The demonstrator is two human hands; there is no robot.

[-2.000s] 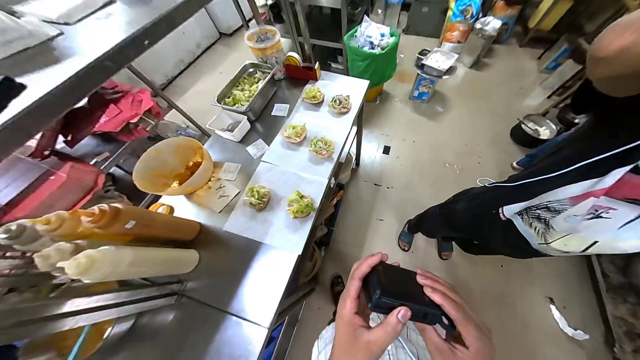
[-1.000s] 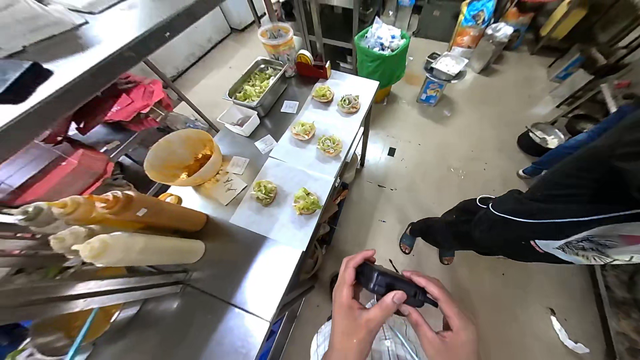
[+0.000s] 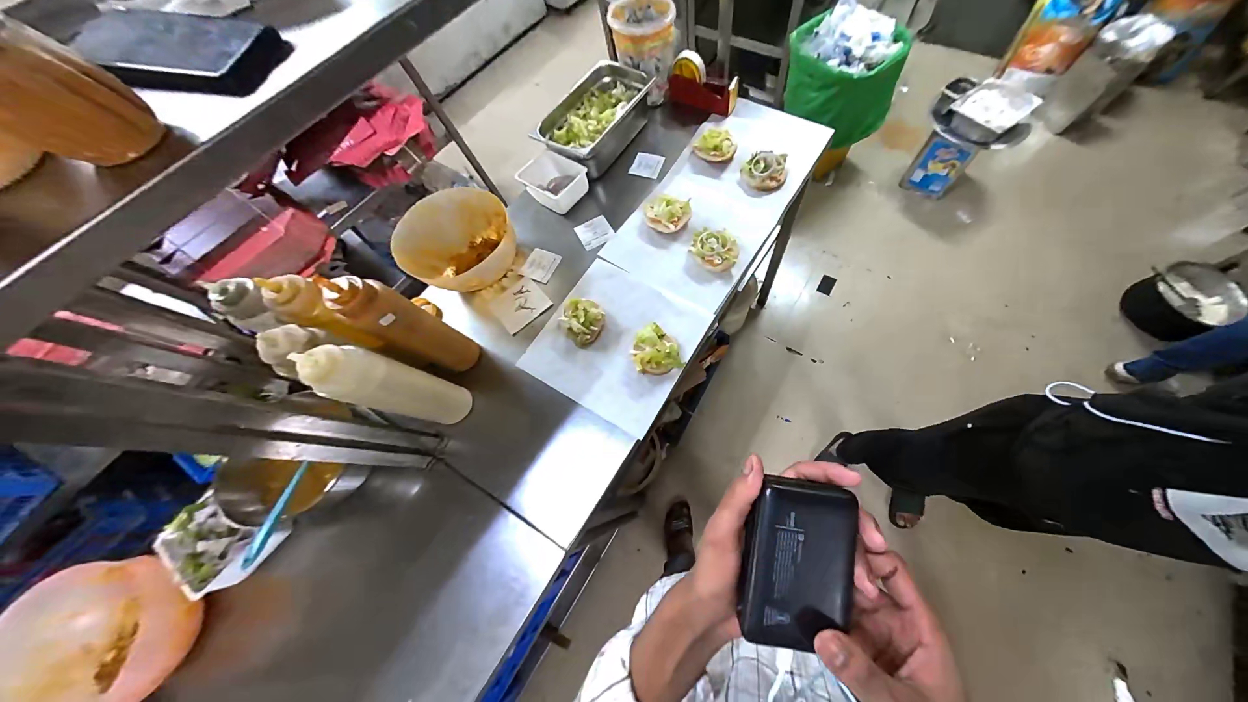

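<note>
A black rectangular plastic device [image 3: 798, 564], bearing small print on its broad face, is held between both hands at the bottom centre. My left hand [image 3: 717, 556] grips its left edge, and my right hand [image 3: 892, 595] holds its right side, thumb at the lower corner. To the left stands a steel worktable [image 3: 546, 439]. White paper sheets [image 3: 614, 375] on it carry several bun halves topped with shredded lettuce, one being the nearest bun half [image 3: 656, 349]. Squeeze bottles of sauce [image 3: 385, 382] lie tilted in view beside a sauce-smeared bowl [image 3: 455, 239].
Beyond the bowl are a steel pan of lettuce [image 3: 595, 115] and a small white tub [image 3: 553, 182]. A steel shelf [image 3: 224, 136] overhangs the left side. A green-lined bin [image 3: 846, 73] stands past the table. Another person's dark-clothed leg [image 3: 1004, 468] is at the right.
The black device has been turned in my hands, so its broad printed face now shows instead of a narrow side. The view has shifted somewhat.
</note>
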